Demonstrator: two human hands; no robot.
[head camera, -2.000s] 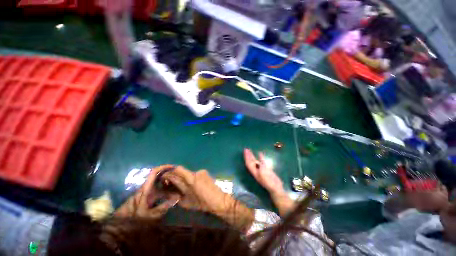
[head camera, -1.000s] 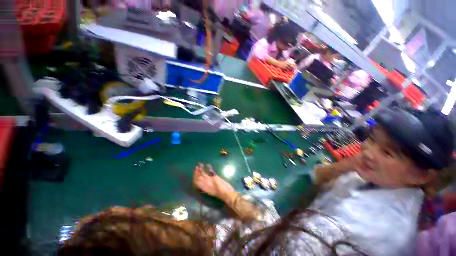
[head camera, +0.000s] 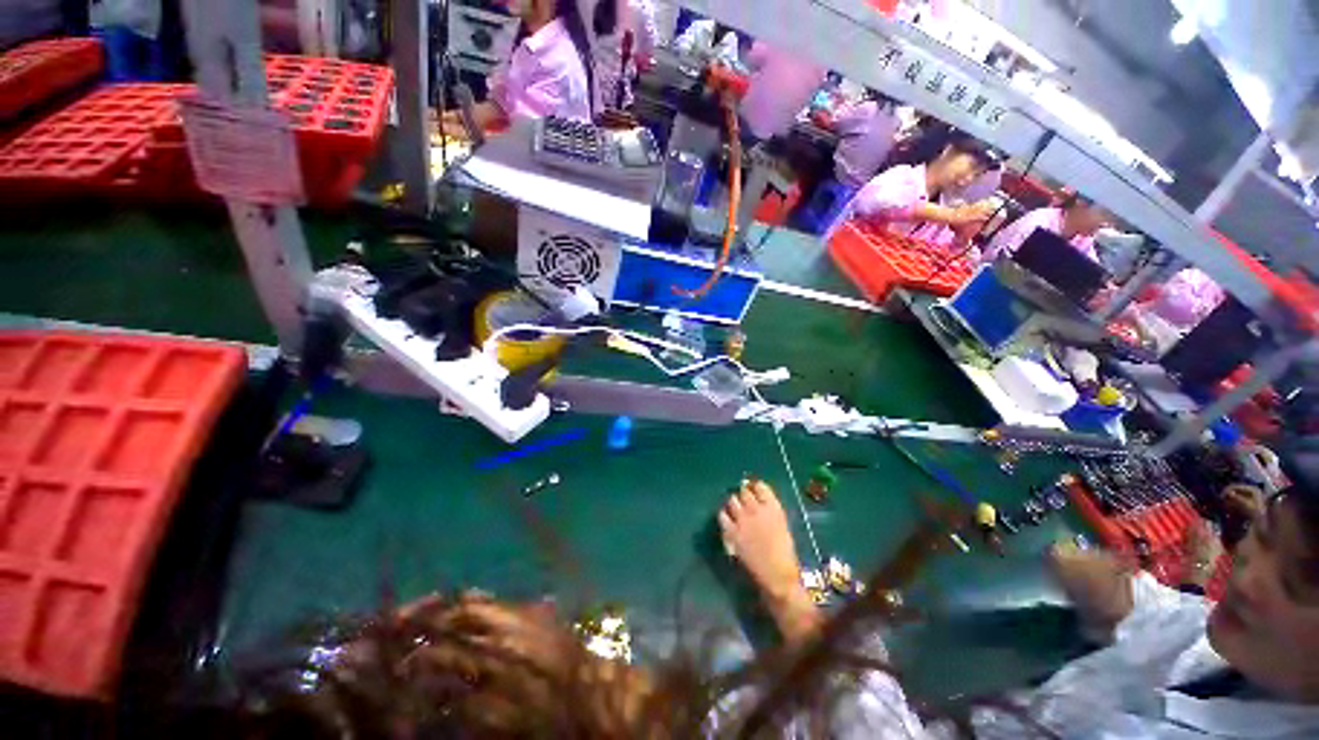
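Observation:
My two hands do not show clearly; blurred hair fills the bottom centre, where they were. A bare hand (head camera: 760, 532) with curled fingers rests over the green mat (head camera: 680, 499); its arm enters from the lower right, seemingly from the neighbouring person, and any held item is hidden. Small shiny gold-silver units (head camera: 836, 583) lie right of it, partly behind hair. A bright shiny patch (head camera: 608, 636) shows above the hair. A blue cap (head camera: 621, 434), a thin blue stick (head camera: 531, 450) and small silvery pieces (head camera: 541, 483) lie near the rail.
A red-orange tray (head camera: 109, 492) stands at left, beside a small black holder (head camera: 316, 474). A white power strip (head camera: 441, 379) and white cable (head camera: 651, 353) lie along the rail (head camera: 622, 401). A person in white with a dark cap (head camera: 1280, 578) is close at right.
The view swung right, then back left. The two hands around a dark item at lower left are now hidden. The other hand turned from palm up to curled. The neighbouring person now shows at right.

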